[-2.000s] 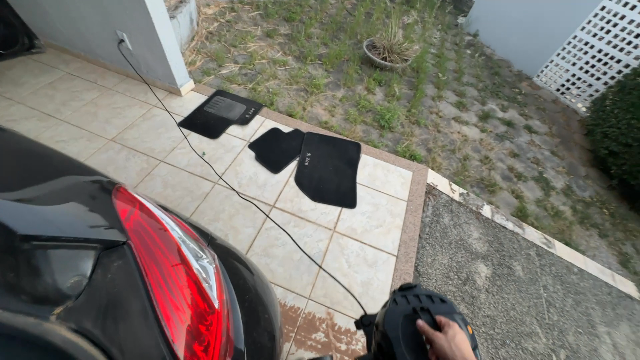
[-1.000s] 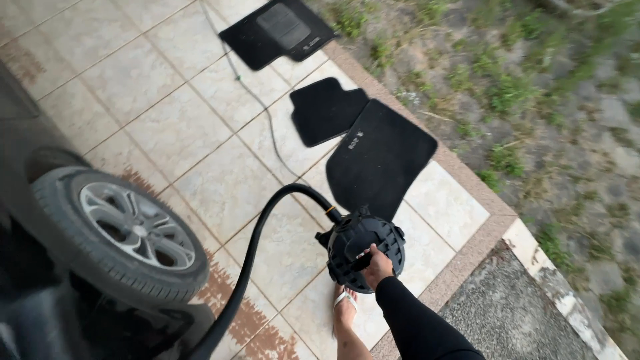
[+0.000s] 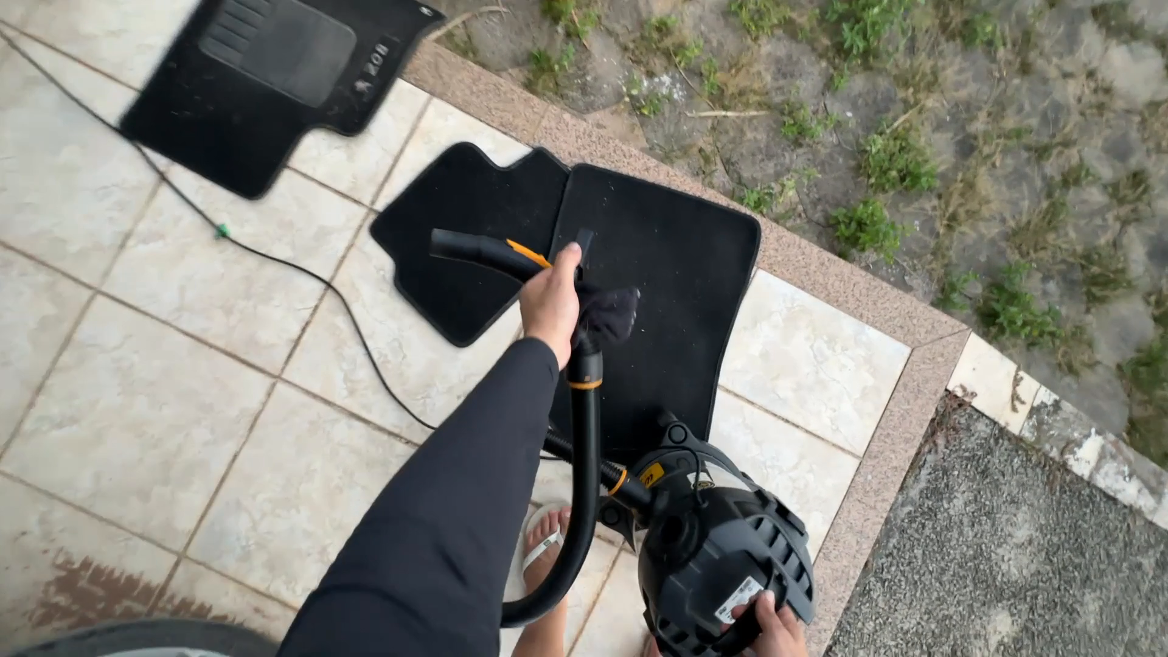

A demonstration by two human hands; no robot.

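My left hand (image 3: 551, 301) is closed around the curved black handle of a vacuum hose (image 3: 586, 438), with a dark cloth-like piece (image 3: 610, 313) hanging beside it. The handle's open end points left, over a small black car mat (image 3: 456, 205). My right hand (image 3: 776, 628) grips the top handle of a black canister vacuum cleaner (image 3: 721, 538) at the lower right. A larger black car mat (image 3: 666, 265) lies against the small one, above the vacuum. Another black mat with a heel pad (image 3: 274, 82) lies at the upper left.
A thin black cord (image 3: 351, 319) crosses the light floor tiles (image 3: 173, 365). A granite edging (image 3: 657, 164) borders weedy paving (image 3: 912, 137), with rough concrete (image 3: 949, 538) at the lower right. Part of a car tyre (image 3: 137, 639) shows at the bottom left. My sandalled foot (image 3: 546, 547) is beside the vacuum.
My left hand has come into view holding the hose handle. My right hand stays on the vacuum. The view has turned down and nearer to the mats, and the car has mostly left it.
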